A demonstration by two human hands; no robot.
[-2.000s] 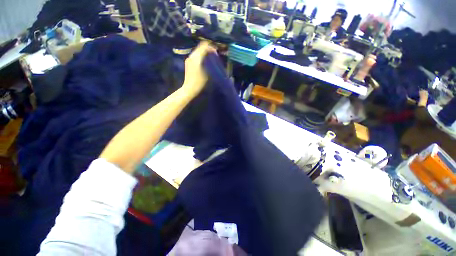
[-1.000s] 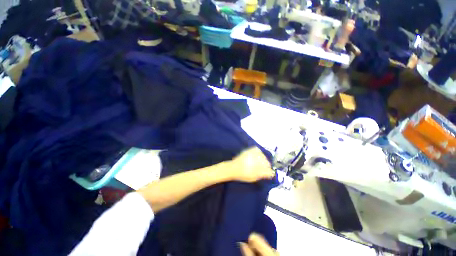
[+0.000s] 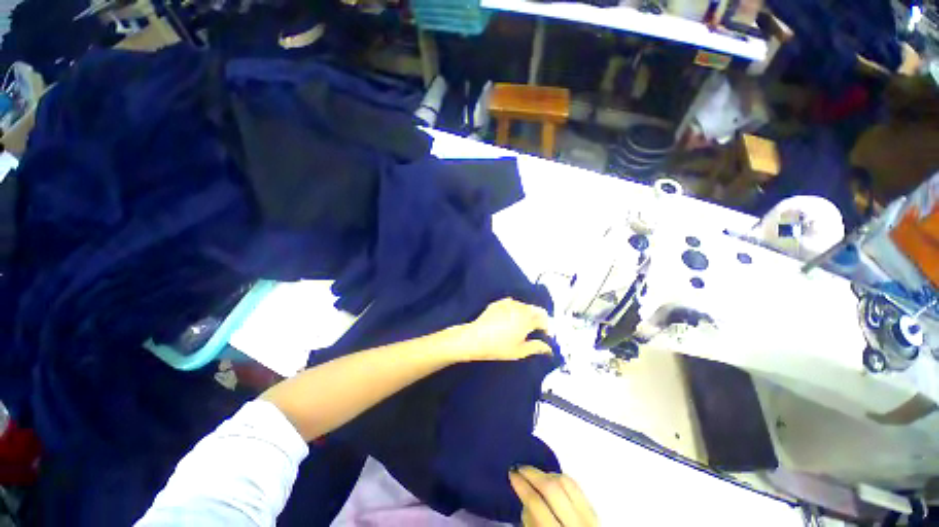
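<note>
A navy garment piece with black panels (image 3: 443, 412) lies across the table's front edge, its right edge at the machine's needle area. My left hand (image 3: 507, 331) grips the cloth edge just left of the presser foot area (image 3: 599, 355). My right hand (image 3: 554, 499) is partly cut off by the bottom edge; its fingertips pinch the garment's lower right corner. The white sewing machine (image 3: 783, 309) reaches in from the right. The needle itself is too small to make out.
A large navy pile (image 3: 124, 206) fills the left, over a turquoise basket rim (image 3: 211, 345). A dark rectangular pad (image 3: 729, 412) lies below the machine arm. A thread cone (image 3: 808, 226) and wooden stool (image 3: 530, 103) stand behind. Lavender cloth (image 3: 386, 499) lies over the lap.
The garment came down from my raised left hand to the machine. My right hand came into view and now pinches the lower corner. The view has tilted down.
</note>
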